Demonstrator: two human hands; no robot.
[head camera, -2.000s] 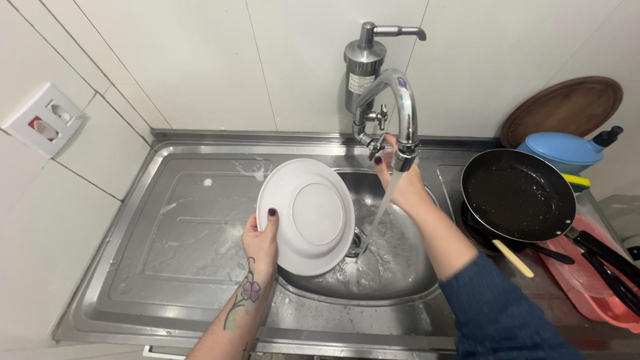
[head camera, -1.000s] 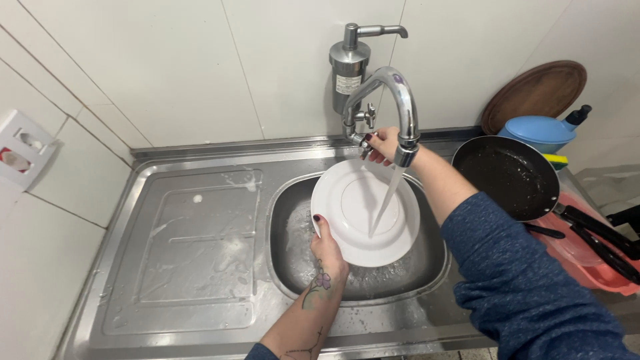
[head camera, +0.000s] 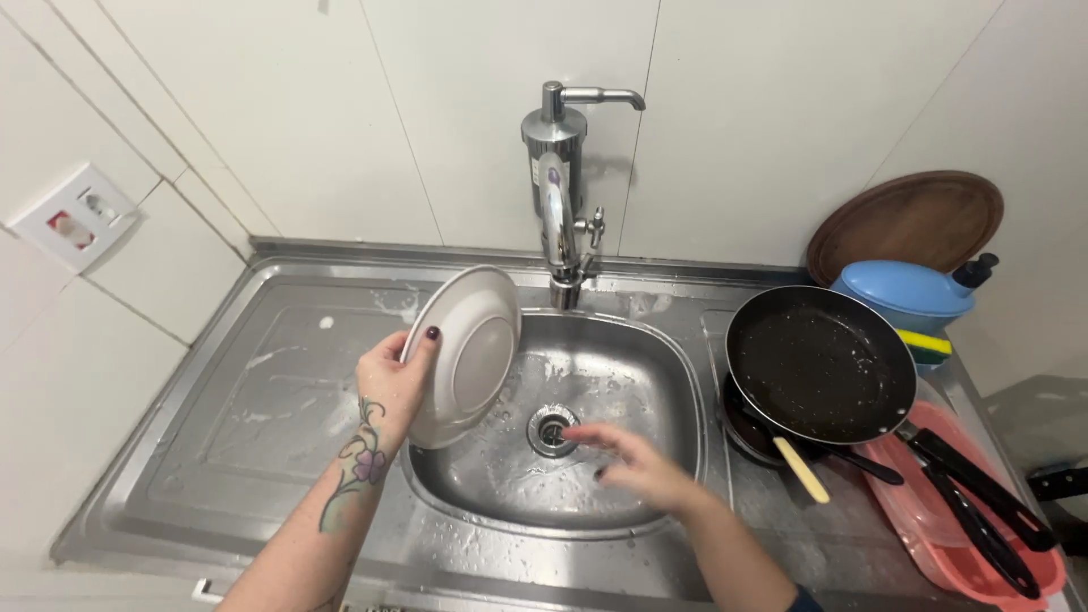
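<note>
My left hand (head camera: 399, 374) grips a white plate (head camera: 484, 365) by its left rim, thumb on the near face. The plate is tilted up over the left side of the stainless steel sink basin (head camera: 629, 374), its underside with the foot ring facing me. Over the right part of the basin, near the drain (head camera: 553, 431), my right hand (head camera: 633, 467) is held with fingers apart and nothing in it. Behind the basin rises the chrome faucet (head camera: 557, 212), and no water runs from it.
A black frying pan (head camera: 820, 365) rests on stacked cookware at the right, partly over a pink plastic container (head camera: 926, 527). Behind it are a blue container (head camera: 901, 289), a yellow-green sponge (head camera: 925, 344) and a round wooden board (head camera: 909, 217). A metal soap dispenser (head camera: 554, 127) stands behind the faucet.
The water stream has stopped. My right hand has come from the faucet's valve down over the basin. My left hand has moved the plate left from under the spout and tilted it up.
</note>
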